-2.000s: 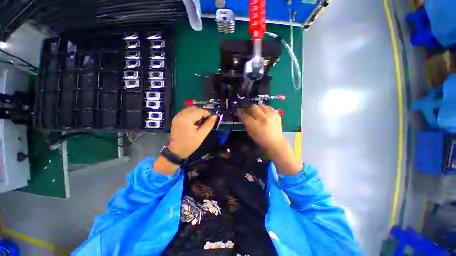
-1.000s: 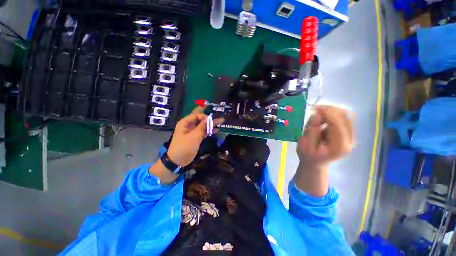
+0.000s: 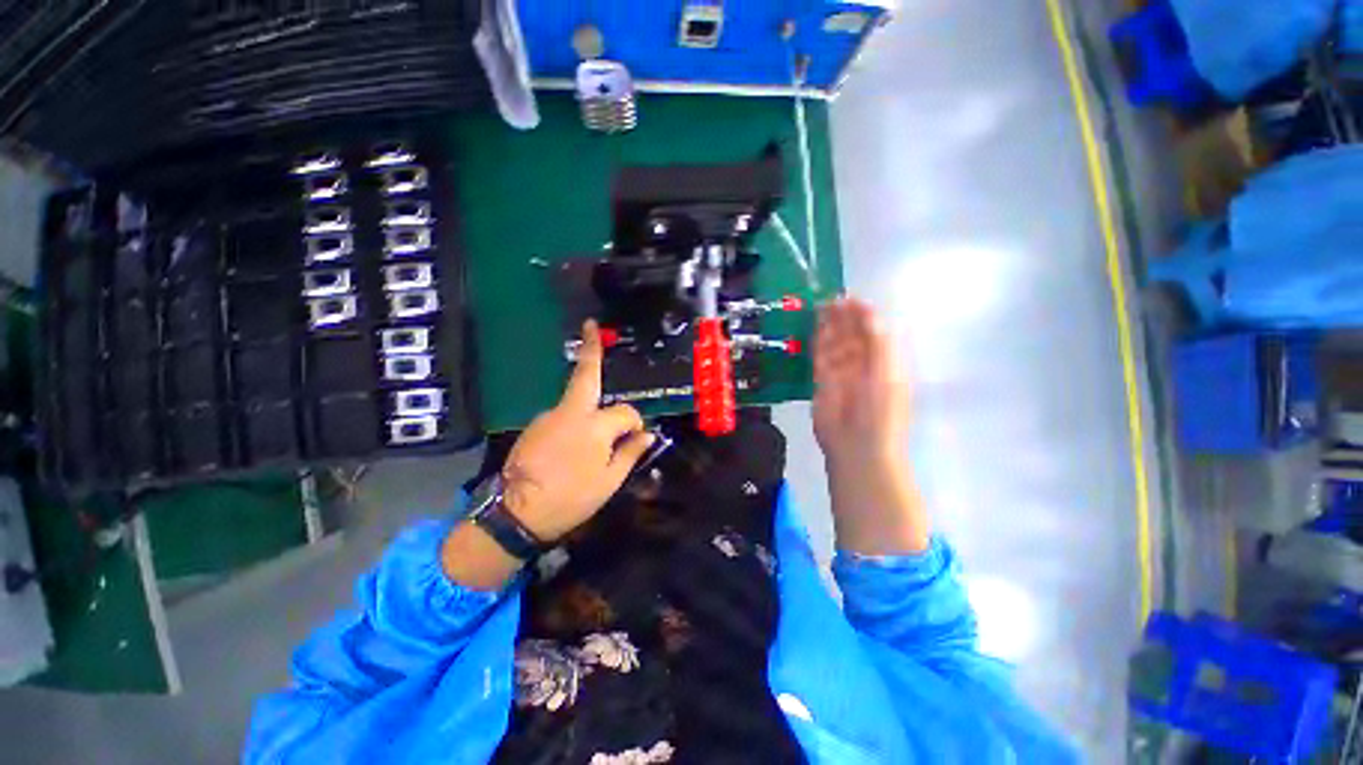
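Observation:
The black press fixture (image 3: pixel 680 224) stands on the green mat. Its red ribbed clamp handle (image 3: pixel 715 377) points down toward me over the base plate. My left hand (image 3: pixel 565 456) is at the fixture's front left, index finger extended to the red tip of the left side clamp (image 3: pixel 601 338). Its other fingers hold a small silver-white module (image 3: pixel 653 451), partly hidden. My right hand (image 3: pixel 860 392), slightly blurred, is right of the fixture, off the handle, near the right side clamps (image 3: pixel 770 345), with nothing visible in it. The inside of the fixture is hidden.
A black component tray (image 3: pixel 247 329) lies left, modules in its two right-hand columns. Tall stacked black trays (image 3: pixel 284 67) are behind it. A blue equipment box (image 3: pixel 748 72), a silver finned block (image 3: pixel 606 102) and a thin air tube (image 3: pixel 809 180) are at the back.
The red handle, upright on the fixture before, is now swung down toward me. My left index finger has reached out to the left clamp. My right hand has moved back in beside the fixture.

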